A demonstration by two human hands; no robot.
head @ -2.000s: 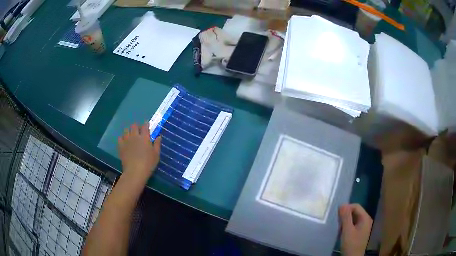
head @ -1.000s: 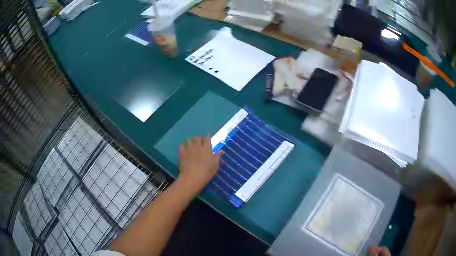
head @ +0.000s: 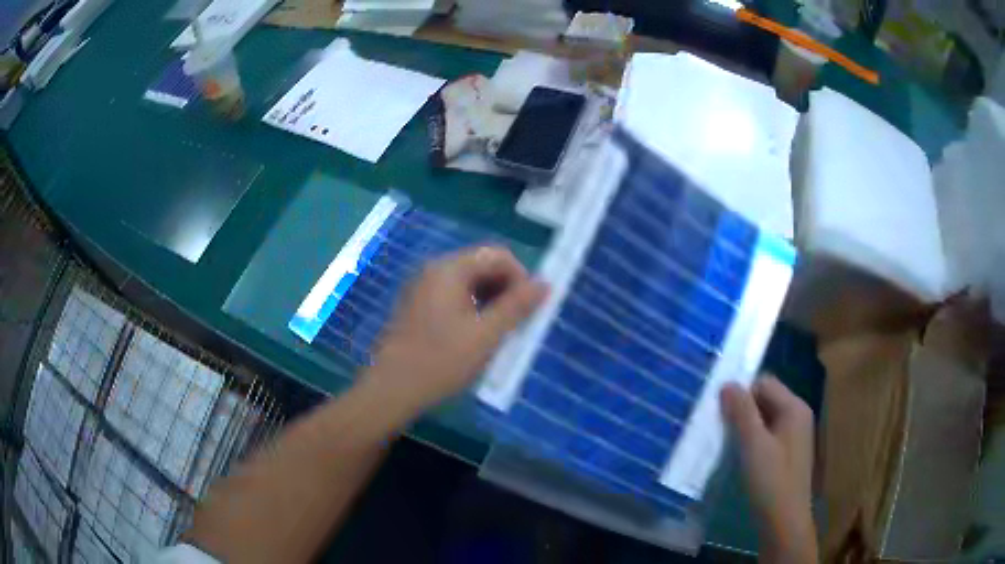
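A blue solar cell sheet (head: pixel 639 320) with thin pale cross lines and white side strips is held raised over the grey plate (head: pixel 529 479), covering most of it. My left hand (head: pixel 457 308) pinches its left white strip. My right hand (head: pixel 771 441) holds its right edge near the lower corner. Another solar cell sheet (head: pixel 380 270) lies on the green table to the left, partly hidden by my left hand. The held sheet is slightly blurred.
White cover sheets (head: pixel 716 121) are stacked behind; thick white film piles (head: pixel 871 187) stand right of them. A phone (head: pixel 540 130) lies on cloth. A marked white sheet (head: pixel 353 99), a cup (head: pixel 218 79) and a clear sheet (head: pixel 198 209) are left. The wire basket (head: pixel 121 419) is lower left, a carton (head: pixel 937 430) right.
My left hand has moved right from the table pile. A solar cell sheet is now held between both hands over the grey plate, which was uncovered. The view has swung back left.
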